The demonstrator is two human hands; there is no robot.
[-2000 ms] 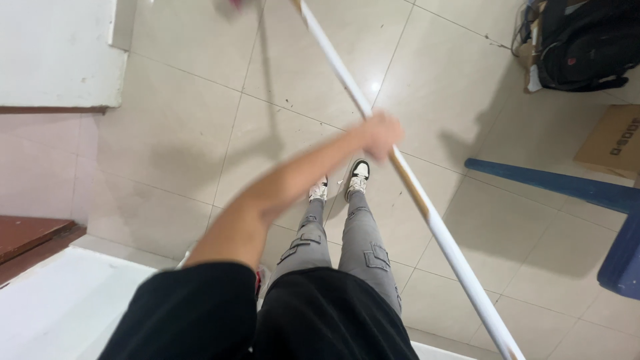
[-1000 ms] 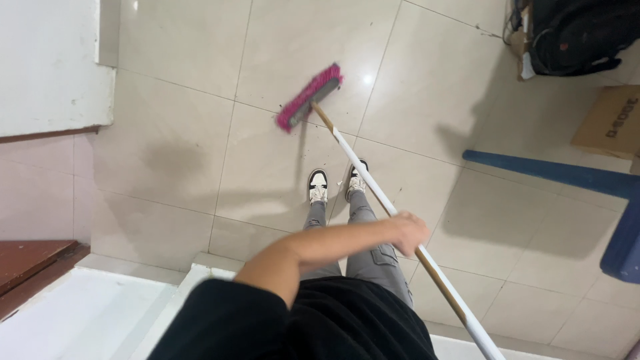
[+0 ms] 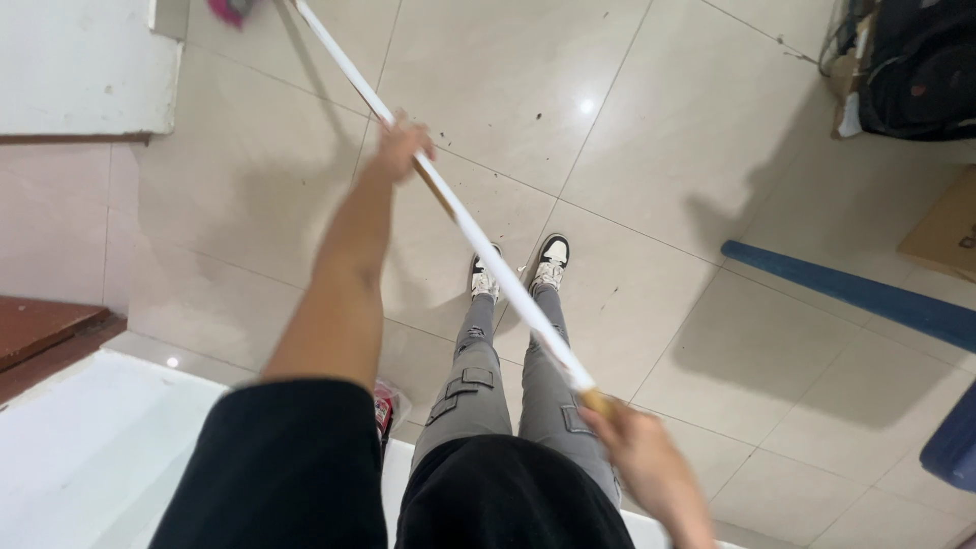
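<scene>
A long white broom handle (image 3: 499, 274) with worn brown patches runs diagonally from the upper left to the lower right, over my legs and shoes. Partway up the handle, my left hand (image 3: 402, 149) is around it, slightly blurred. At the handle's lower, brown end, my right hand (image 3: 637, 446) grips it. The pink bristled broom head (image 3: 229, 9) shows only in part at the top left edge, blurred by motion. Small dark bits of debris (image 3: 538, 117) lie on the beige tiled floor (image 3: 656, 152) beyond my shoes.
A blue plastic piece of furniture (image 3: 846, 290) reaches in from the right. Behind it are a cardboard box (image 3: 945, 225) and a black bag (image 3: 915, 76). A white panel (image 3: 76, 69) and a reddish-brown ledge (image 3: 46, 328) stand at left. A red package (image 3: 385, 408) lies beside my leg.
The broom head has moved from the floor in front of my feet to the upper left. My left hand has moved up and left, and my right hand has come into view on the handle's end.
</scene>
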